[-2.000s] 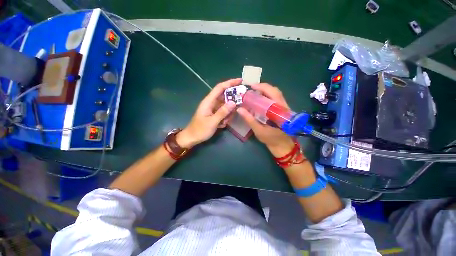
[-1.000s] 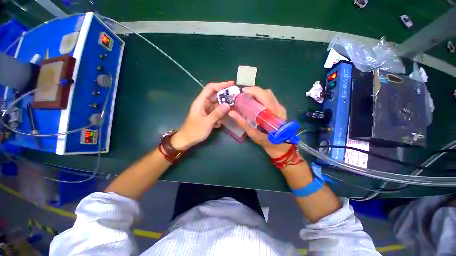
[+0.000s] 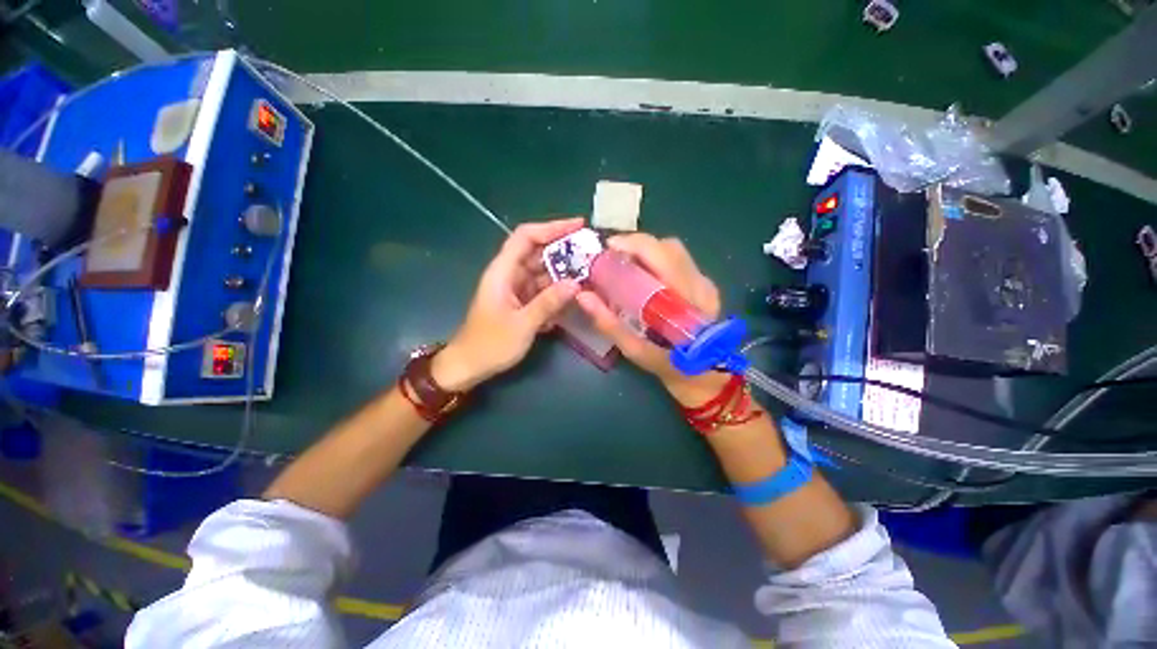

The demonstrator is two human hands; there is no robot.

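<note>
My left hand [image 3: 497, 317] holds a small square housing [image 3: 571, 256] with a white rim and dark details, between thumb and fingers. My right hand [image 3: 673, 282] grips a translucent red-pink dispensing syringe [image 3: 653, 303] with a blue cap [image 3: 712, 346] at its hose end. The syringe's front end is at the right edge of the housing; its tip is too small to make out. A framed pad [image 3: 589, 340] lies on the bench, partly hidden under my hands. A cream pad [image 3: 618, 205] lies just beyond my fingers.
A blue machine [image 3: 190, 369] with a framed plate [image 3: 128, 223] stands at left. A blue-fronted controller [image 3: 843, 279] and crumpled plastic bags [image 3: 907, 148] are at right. Hoses run right from the syringe. Small parts [image 3: 1001, 58] lie beyond the pale strip [image 3: 533, 93]. A grey sleeve [image 3: 1078, 571] shows lower right.
Both hands, with the housing and syringe, have shifted slightly left and down in the picture. The bench items have also shifted, mostly left and down. Both grips look the same.
</note>
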